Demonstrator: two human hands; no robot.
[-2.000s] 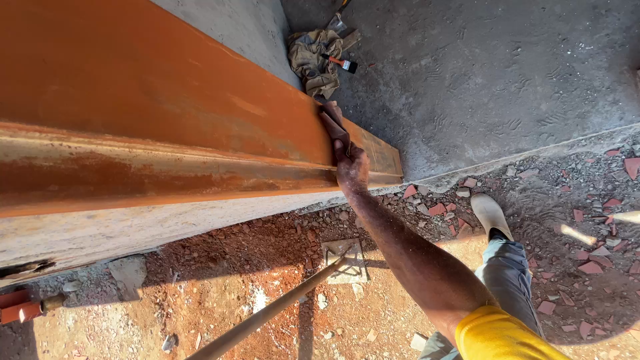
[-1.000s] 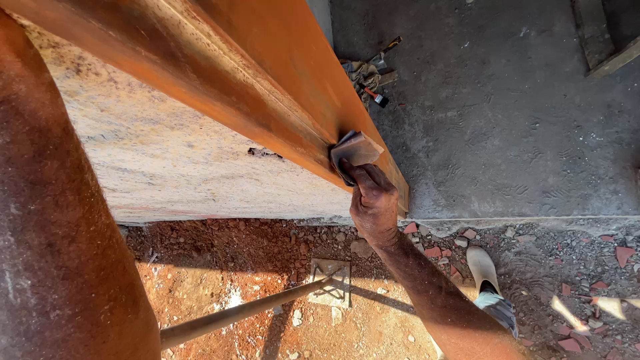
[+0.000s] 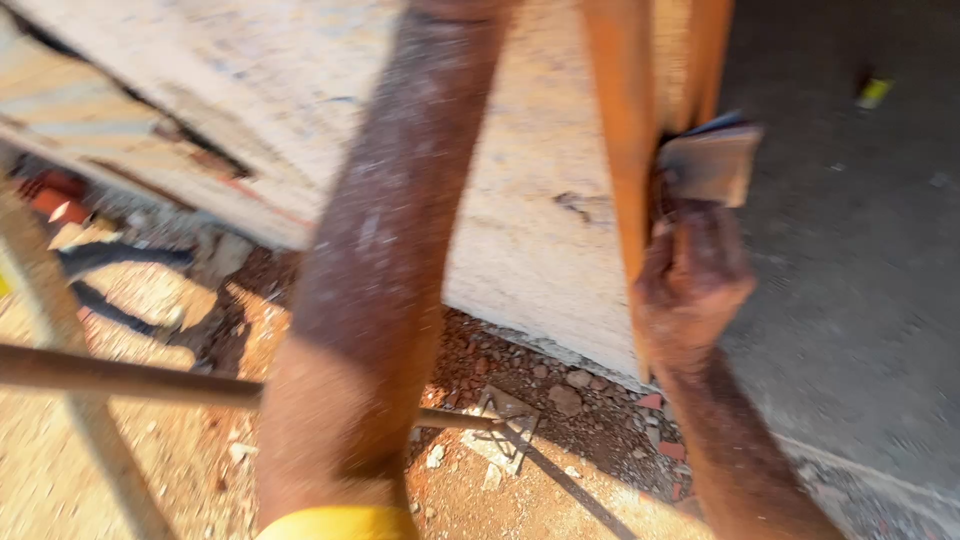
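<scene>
An orange-brown door frame (image 3: pixel 619 112) runs down beside a pale plastered wall (image 3: pixel 525 247). Against its edge, my right hand (image 3: pixel 694 277) grips a folded sheet of sandpaper (image 3: pixel 712 165), its fingers bent around the lower part. The sheet's upper part sticks out over the grey floor. My left forearm crosses the middle of the view, reaching up; my left hand (image 3: pixel 461 6) is almost wholly cut off by the top edge, so what it touches or holds is hidden. The picture is blurred by motion.
A long pole (image 3: pixel 150 381) slants behind my left forearm to a square base plate (image 3: pixel 504 429) on the dirt. A pale post (image 3: pixel 60 322) stands at the left. Rubble (image 3: pixel 566 397) lies along the wall's foot. The grey concrete floor (image 3: pixel 847 300) extends at the right.
The view has swung strongly. My left forearm, at the left edge one second ago, now spans the middle. My right hand keeps hold of the sandpaper at the frame.
</scene>
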